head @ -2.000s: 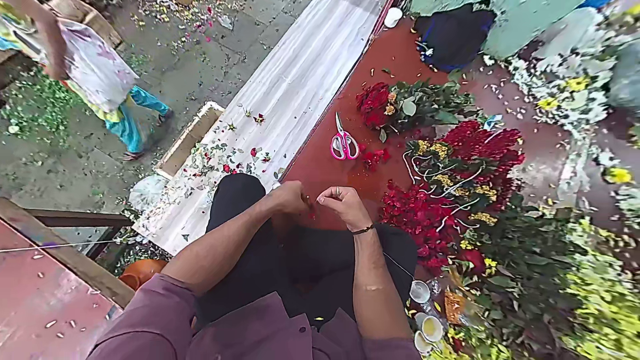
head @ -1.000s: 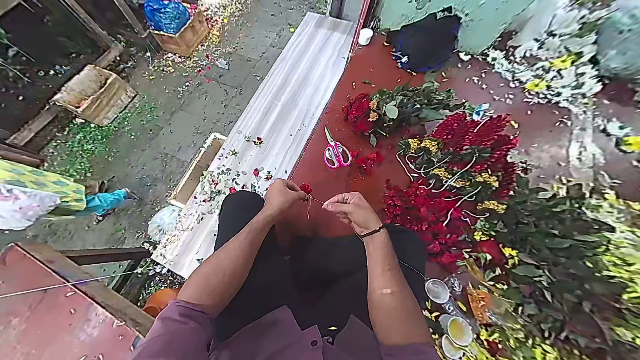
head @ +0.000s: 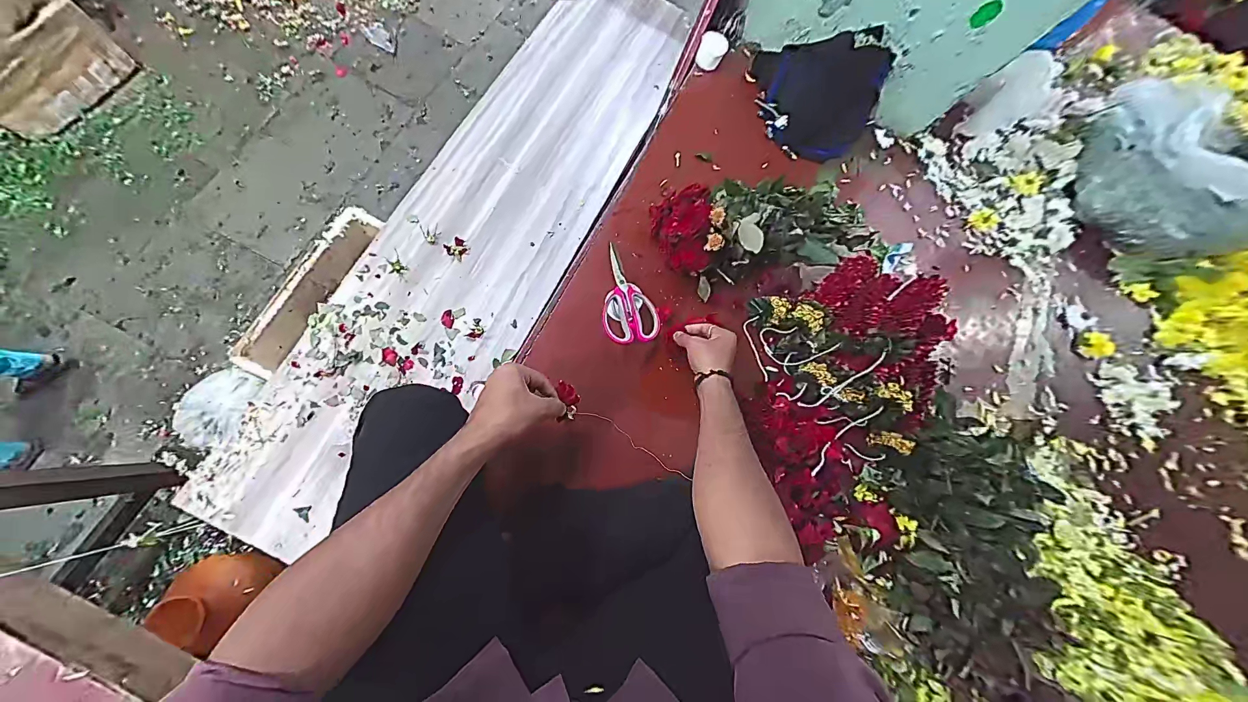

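Note:
My left hand (head: 519, 398) pinches a small red flower (head: 566, 394) above the front of the red surface. A thin thread (head: 634, 444) trails from that flower toward my right forearm. My right hand (head: 706, 347) is at some loose red petals (head: 690, 324), its fingertips touching them; whether it grips one I cannot tell. Just left of it lie scissors with pink and white handles (head: 632, 314), blades pointing away. Behind is a bunch of red roses with leaves (head: 682, 229). Beside my right forearm lie red and yellow flower garlands with white strings (head: 829, 380).
A pale board (head: 546, 156) strewn with petals runs along the left edge. A shallow box (head: 302, 292) and an orange pot (head: 214, 600) stand beyond it. A dark cloth (head: 829, 93) lies at the back, yellow flowers (head: 1209, 322) and a plastic bag (head: 1160, 166) at the right.
My right hand has left the spot near my left hand and moved forward and right to the loose petals. The thread now stretches visibly between flower and right forearm.

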